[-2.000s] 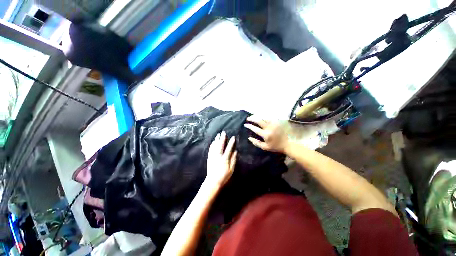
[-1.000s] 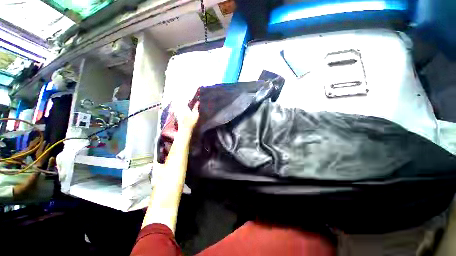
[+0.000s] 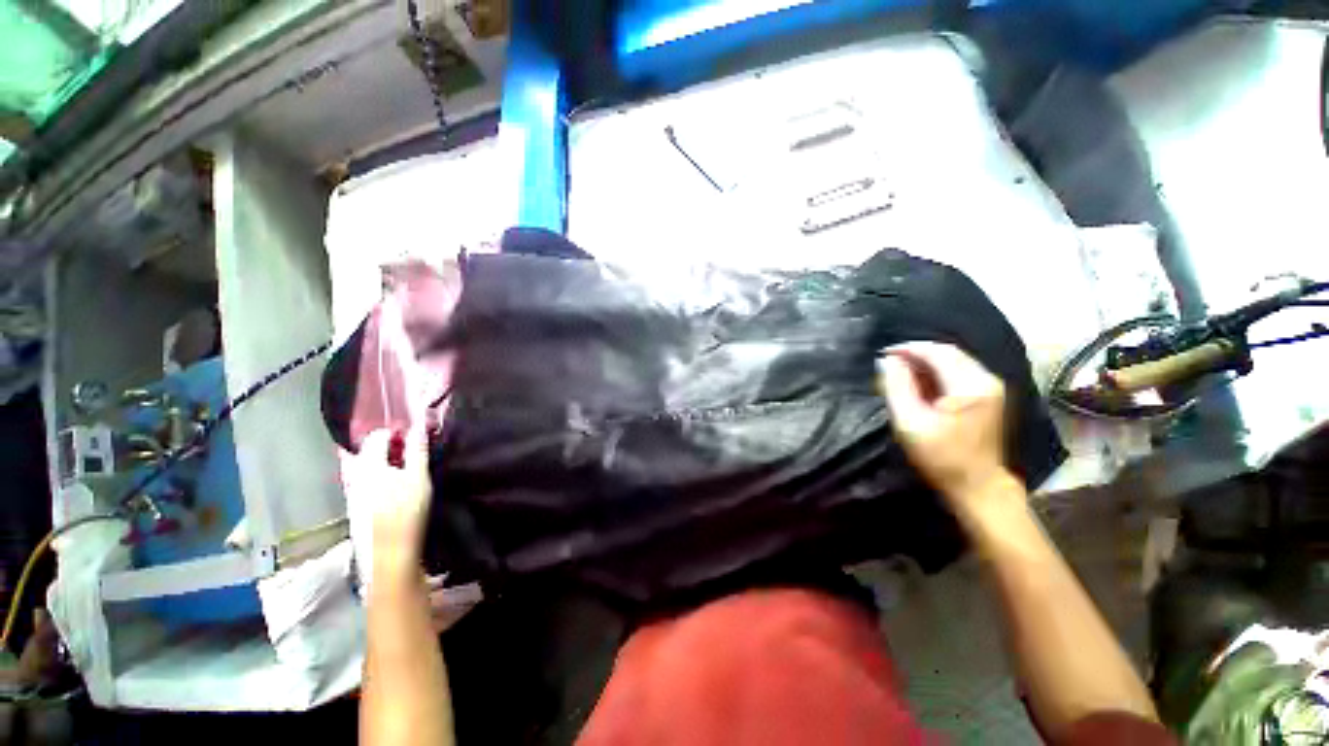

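A black shiny garment (image 3: 685, 408) lies spread over the near part of the white pressing table (image 3: 947, 161). Its pinkish lining (image 3: 408, 343) shows at the left end. My left hand (image 3: 391, 474) is at the lower edge of that lining, with the fingers bent and closed on it. My right hand (image 3: 947, 415) is over the garment's right part, with the fingers curled; whether it pinches the cloth cannot be told. The steam iron (image 3: 1166, 364) rests at the table's right end, its tan grip showing, clear of both hands.
A flat slotted metal frame (image 3: 845, 168) lies on the table behind the garment. A blue arm (image 3: 535, 146) stands at the back left. A blue unit with valves (image 3: 190, 437) is at the left, with a braided cord. A black hose runs from the iron to the right.
The garment is laid flatter, with the pink lining more exposed at the left. My left hand is now lower along the lining. My right hand is back in view over the garment.
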